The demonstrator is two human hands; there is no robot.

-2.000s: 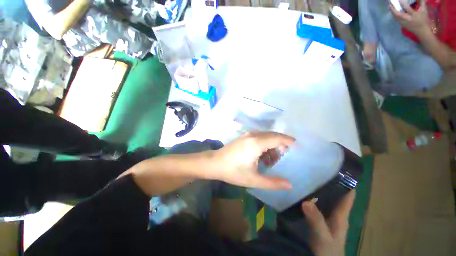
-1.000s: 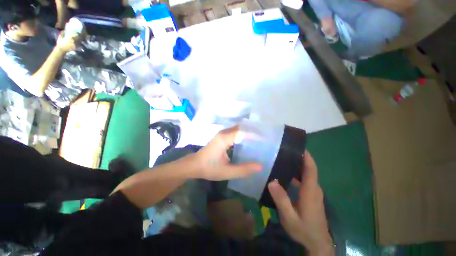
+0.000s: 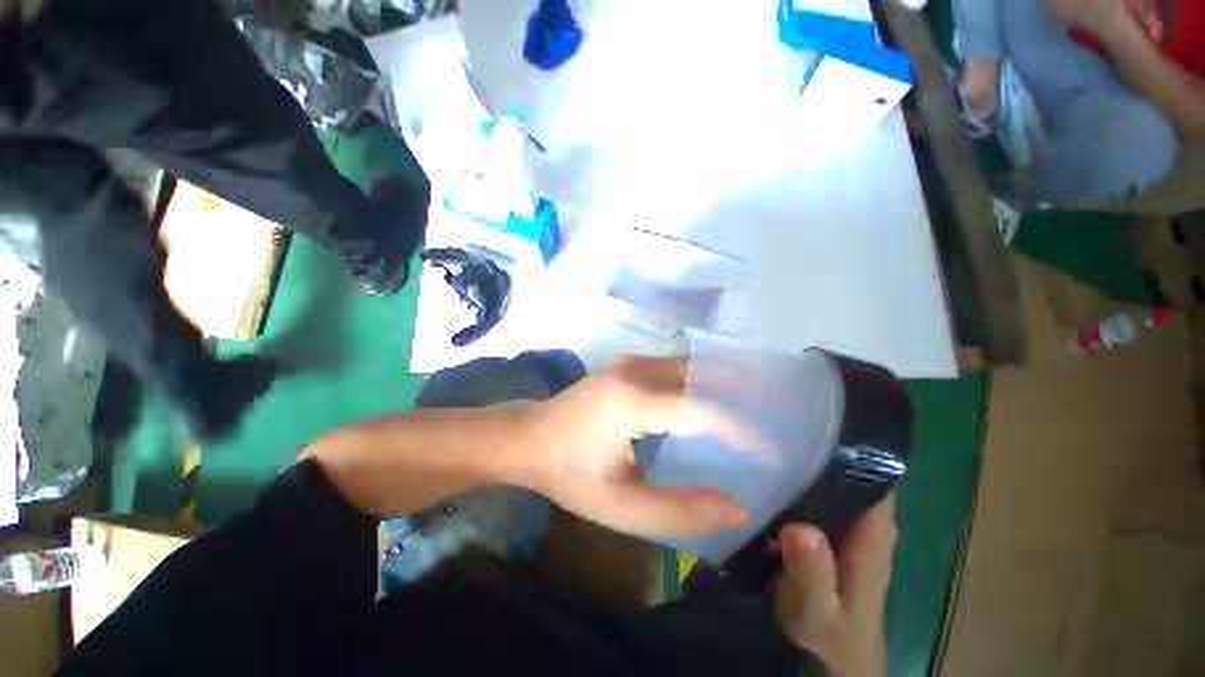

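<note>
A household product with a translucent whitish body (image 3: 780,423) and a glossy black end (image 3: 866,443) is held above the near edge of the white table (image 3: 740,146). My left hand (image 3: 621,450) grips the translucent body from the left, thumb and fingers apart around it. My right hand (image 3: 839,575) holds the black end from below right; its fingers are partly hidden behind it. A thin clear flat piece (image 3: 674,298) lies on the table just beyond the product.
A black curved item (image 3: 473,294) lies at the table's near left corner. An open blue-and-white box (image 3: 509,218), a blue crumpled lump (image 3: 551,33) and white-blue boxes (image 3: 856,90) stand farther back. A person's dark-clothed legs (image 3: 198,146) are at left; another person sits at upper right.
The product has turned in my hands, its black end now farther right. The view has shifted. A person's dark legs have moved farther into view on the left.
</note>
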